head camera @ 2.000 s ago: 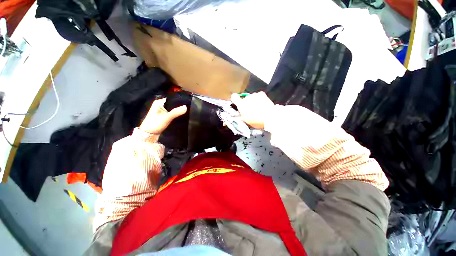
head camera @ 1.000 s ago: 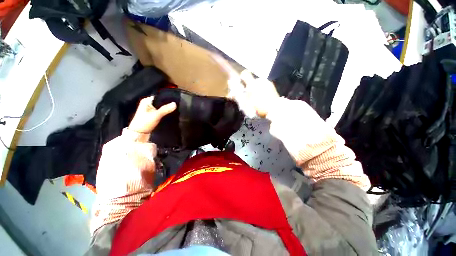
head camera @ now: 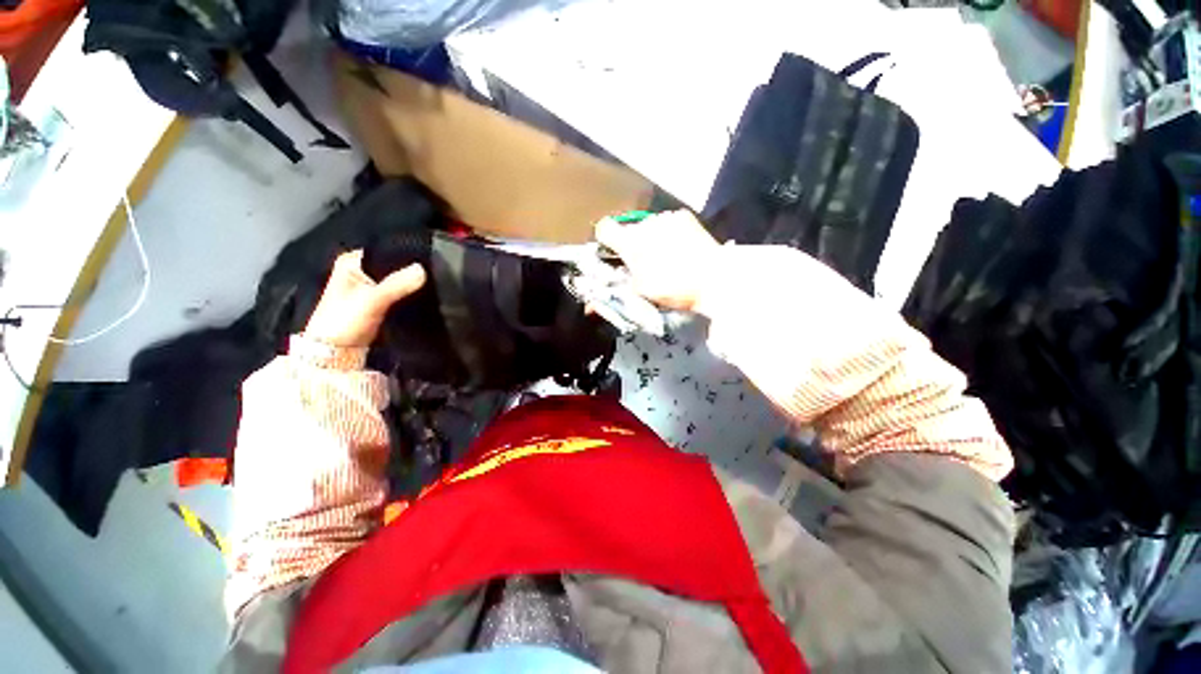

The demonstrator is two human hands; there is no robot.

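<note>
A black backpack with camouflage bands (head camera: 481, 310) lies in front of the red apron. My left hand (head camera: 353, 300) grips its left end, with the thumb on top and the fingers hidden behind the edge. My right hand (head camera: 665, 263) is shut on the scissors (head camera: 533, 249), whose thin silver blades point left along the bag's far edge. Green shows at the handle, and pale crumpled wrapping hangs below it. I cannot tell whether the blades are open or touching the bag.
Another backpack (head camera: 817, 171) lies on the white table (head camera: 619, 79). A dark pile of backpacks (head camera: 1067, 342) stands at right. Brown cardboard (head camera: 487, 152) is beyond the held bag. Dark scraps lie on the grey floor (head camera: 678, 395). Black bags (head camera: 171, 408) lie at left.
My left hand and the bag have shifted left. My right hand, raised and blurred a second ago, is now lower, with the blades at the bag's far edge.
</note>
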